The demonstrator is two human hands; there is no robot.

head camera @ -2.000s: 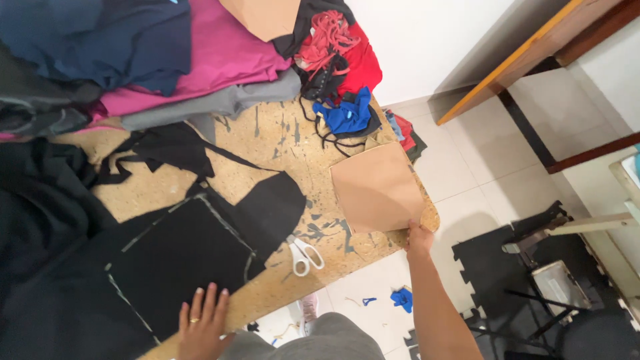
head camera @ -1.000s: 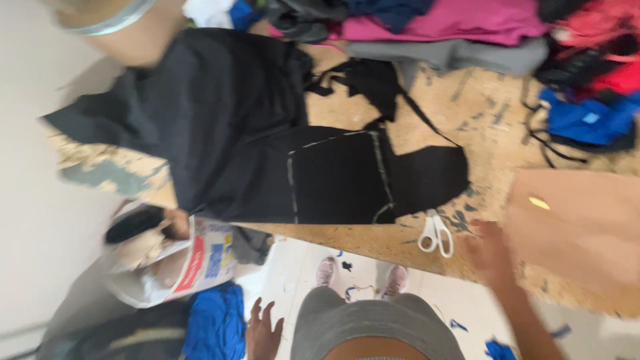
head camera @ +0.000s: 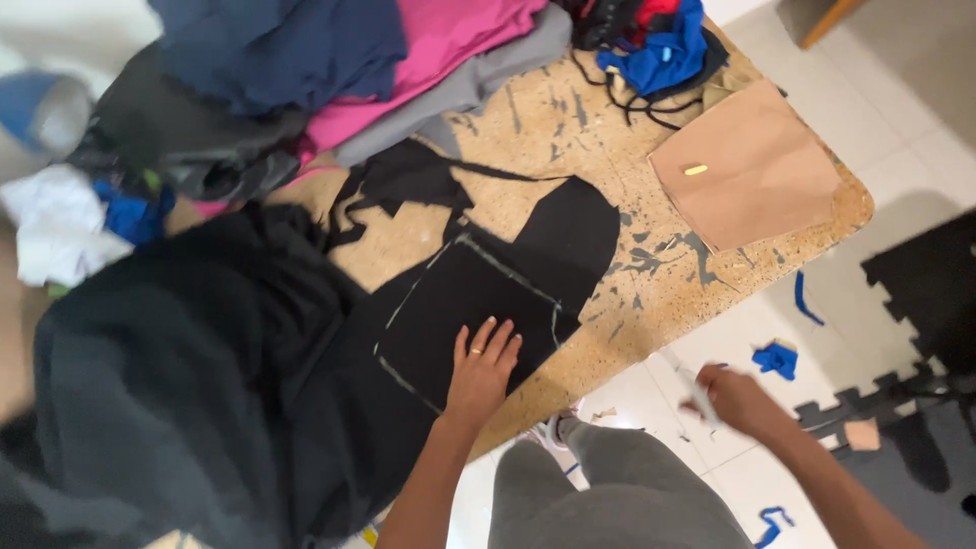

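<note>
Black fabric (head camera: 457, 297) lies across the table, with pale chalk lines marking a four-sided shape on it. My left hand (head camera: 484, 370) rests flat on the fabric inside the marked shape, near the table's front edge, fingers spread. Off the table's edge, over the floor, my right hand (head camera: 732, 396) is closed around white-handled scissors (head camera: 703, 402); they are blurred, so their blades cannot be made out well. A brown paper pattern piece (head camera: 751, 168) lies at the table's right corner, with a small yellow piece, probably chalk, (head camera: 695, 169) on top.
Navy (head camera: 282, 53), pink and grey fabrics are piled at the back of the wooden table (head camera: 656, 305). Blue cloth (head camera: 659, 57) with black cords lies at the back right. Blue scraps (head camera: 776, 358) are on the tiled floor near a black foam mat (head camera: 930, 290).
The white scissors lay on the table in both earlier frames and are now in my right hand. My left hand, off the fabric one second ago, is on it again. The view has swung.
</note>
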